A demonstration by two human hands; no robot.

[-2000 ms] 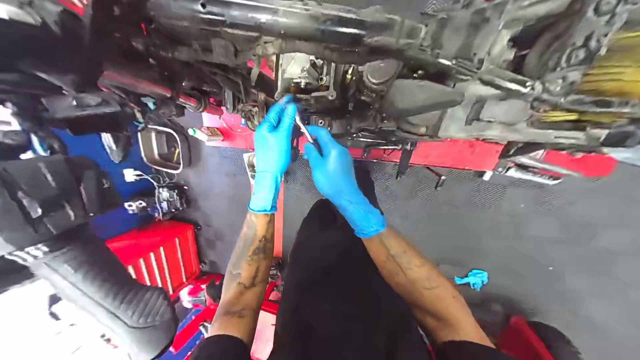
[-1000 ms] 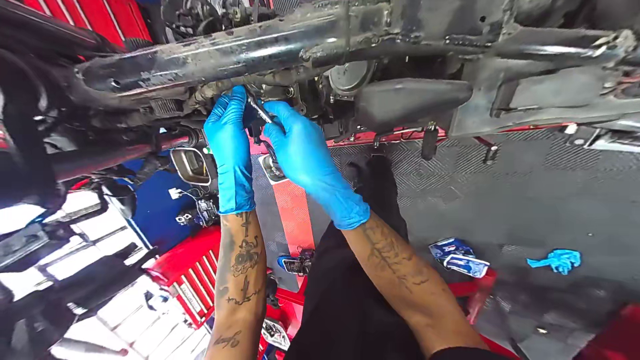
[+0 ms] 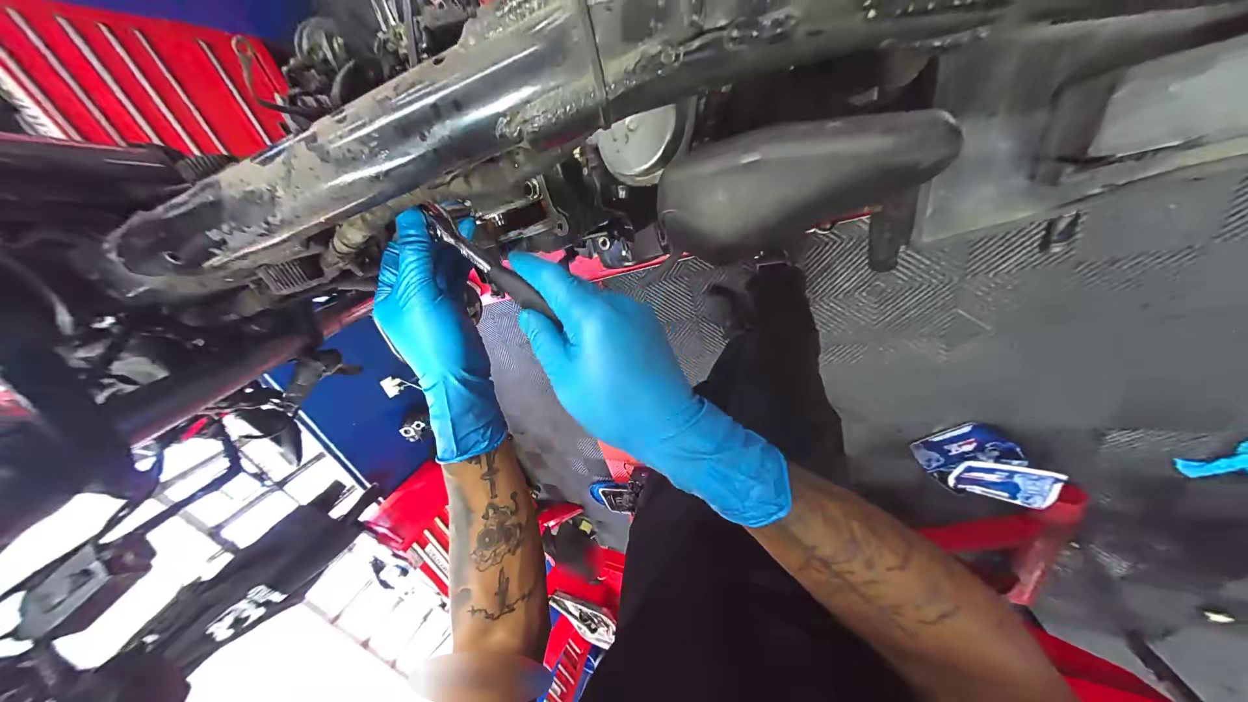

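Blue gloves cover both my hands. My right hand [image 3: 619, 366] grips the dark handle of a ratchet wrench [image 3: 483, 261], which slants up and left to the engine parts below a worn black frame tube [image 3: 390, 146]. At the tool's head is my left hand [image 3: 429, 322], its fingers curled around that end; the fingertips and the fastener, if any, are hidden. Right of the tool sit a round metal cover [image 3: 641, 144] and a smooth dark grey housing [image 3: 804, 180].
Red tool chests [image 3: 127, 83] stand at the upper left. On the grey textured floor at right lie blue and white packets [image 3: 1004, 478] and a blue glove [image 3: 1214, 462]. A red metal frame [image 3: 1048, 546] is beside my legs.
Both hands stay at the underside of the frame with the tool. The view has moved nearer and turned; the tool's handle now shows more fully in my right hand.
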